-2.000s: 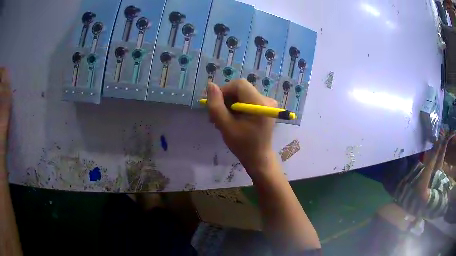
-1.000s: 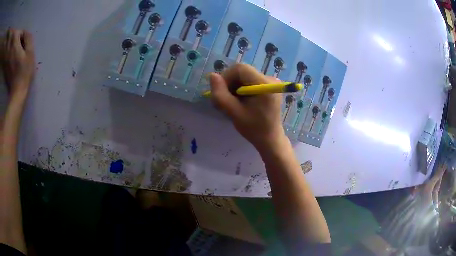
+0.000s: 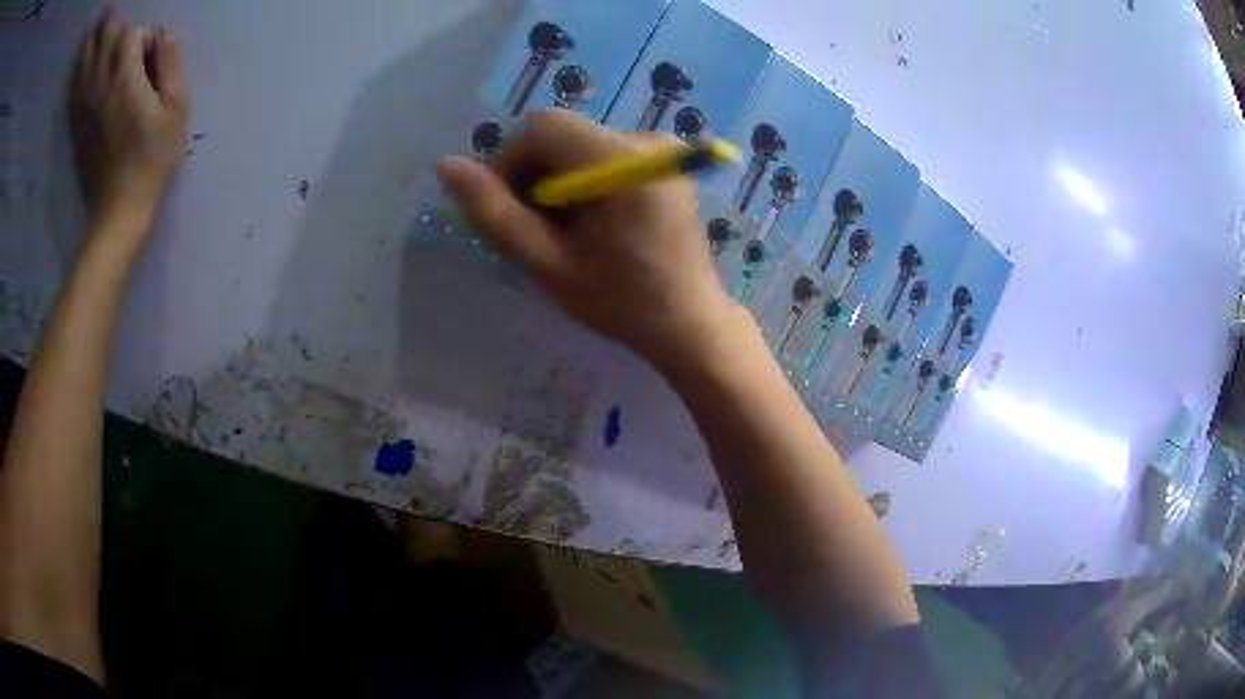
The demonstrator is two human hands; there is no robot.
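A slanting row of several light-blue retail boxes (image 3: 842, 205) with dark round-headed product pictures lies side by side on the white table. My right hand (image 3: 601, 225) is over the lower part of the leftmost boxes and holds a yellow pen (image 3: 614, 178) with a dark end. The pen's back end points right; its tip is hidden by my fingers. My hand hides parts of the leftmost boxes. My left hand (image 3: 130, 116) rests on the table at the upper left, away from the boxes, with nothing visible in it.
The white table (image 3: 328, 321) has stains and blue marks near its front edge. A brown carton (image 3: 621, 615) stands below that edge over a green floor. More light-blue boxes (image 3: 1171, 471) are at the far right, near a blurred person (image 3: 1147, 635).
My right hand with the pen has moved left along the row to the leftmost boxes. The boxes, table and left hand have shifted rightward in the view.
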